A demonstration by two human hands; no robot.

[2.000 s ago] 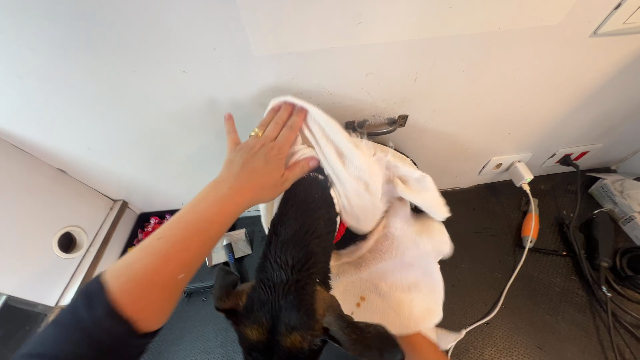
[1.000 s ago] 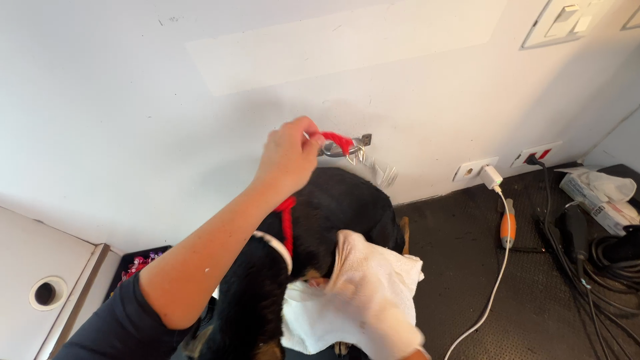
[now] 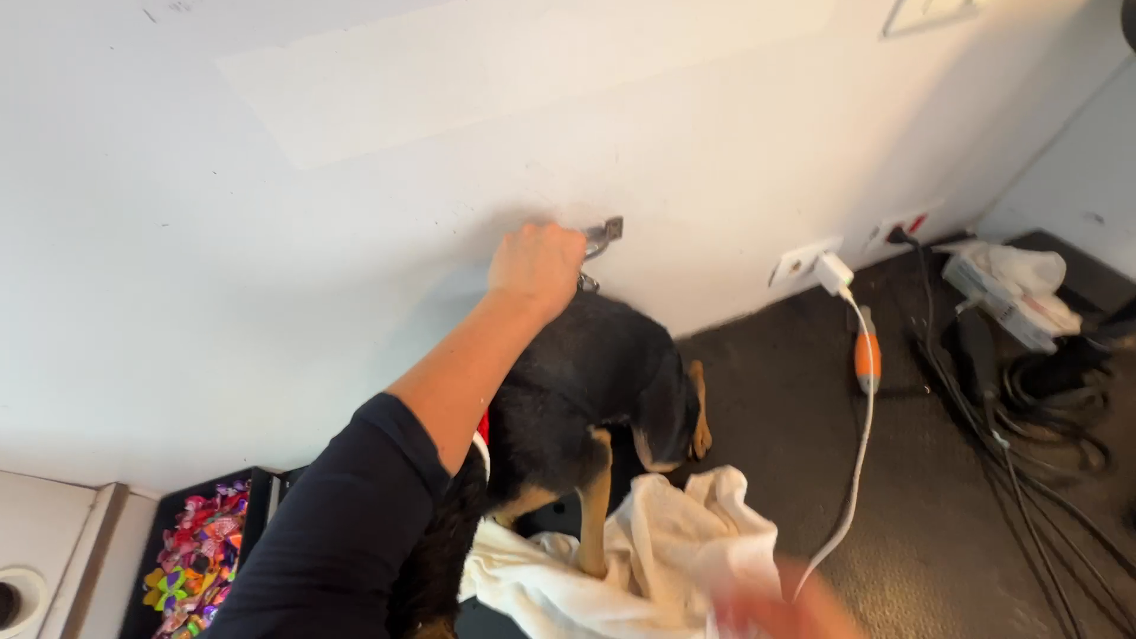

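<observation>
A black and tan dog [image 3: 577,390] stands against the wall, a red and white collar partly showing at its neck. My left hand [image 3: 540,266] is closed at a metal handle [image 3: 603,238] on the wall, above the dog's back; a metal clip shows just beneath it, and whether the hand grips the handle or a strap is hidden. My right hand [image 3: 772,603], blurred at the bottom edge, is against a cream towel [image 3: 666,550] that lies bunched around the dog's leg; its fingers are not clear.
A black tray [image 3: 257,506] of colourful small bows stands at lower left beside a white cabinet [image 3: 44,524]. To the right are a charger [image 3: 832,272] with a white cable, an orange-handled tool [image 3: 867,359], a pack of wipes or tissues [image 3: 1012,293], and black clippers [image 3: 972,355] among coiled cords.
The towel has gone from the dog's head and now lies low by its leg. My left hand, which held a red strap beside the handle, is now closed at the handle.
</observation>
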